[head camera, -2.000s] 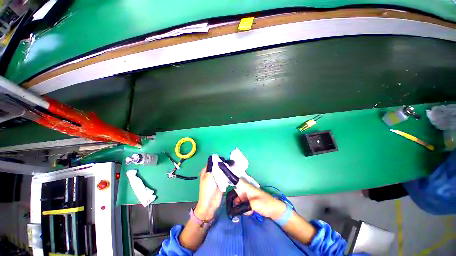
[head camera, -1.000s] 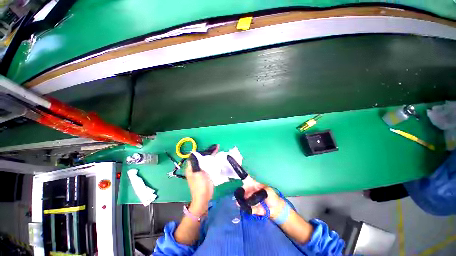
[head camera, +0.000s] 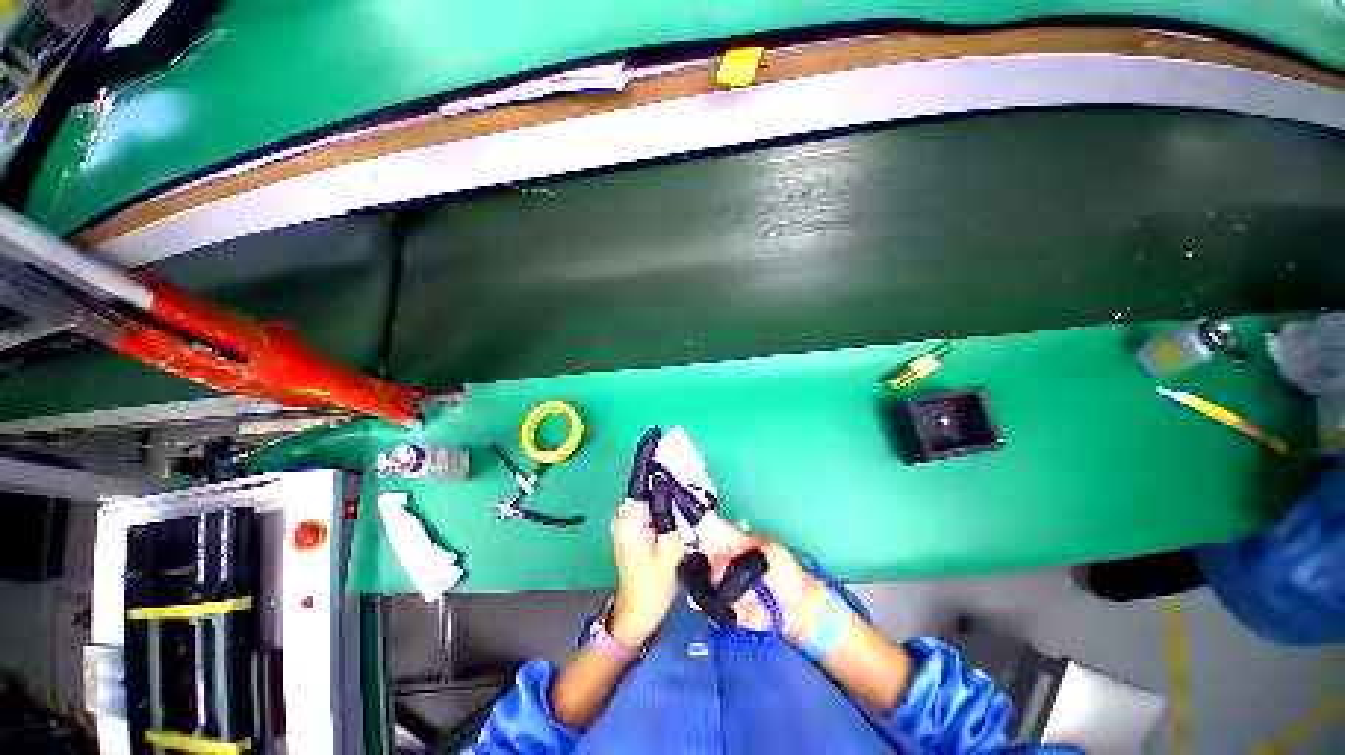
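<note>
A white wipe (head camera: 685, 460) is bunched between my two hands above the front edge of the green bench. My left hand (head camera: 643, 549) grips it from the left, with black finger cots on its fingertips. My right hand (head camera: 752, 575) holds it from the right with thumb and finger, its other black-capped fingers curled in towards the palm. Much of the wipe is hidden by the fingers. A blue band is on my right wrist and a pink band on my left.
Yellow tape roll (head camera: 550, 432), pliers (head camera: 534, 513), spare wipe (head camera: 419, 547) and clear bottle (head camera: 423, 463) lie left. Black tray (head camera: 947, 425), yellow stick (head camera: 1224, 418) and another bottle (head camera: 1184, 348) are right. White machine (head camera: 313, 634) stands left; a person's blue sleeve (head camera: 1280, 543) shows right.
The wipe was spread between my hands one second ago and is now bunched smaller. My left hand has moved right, and my hands are close together.
</note>
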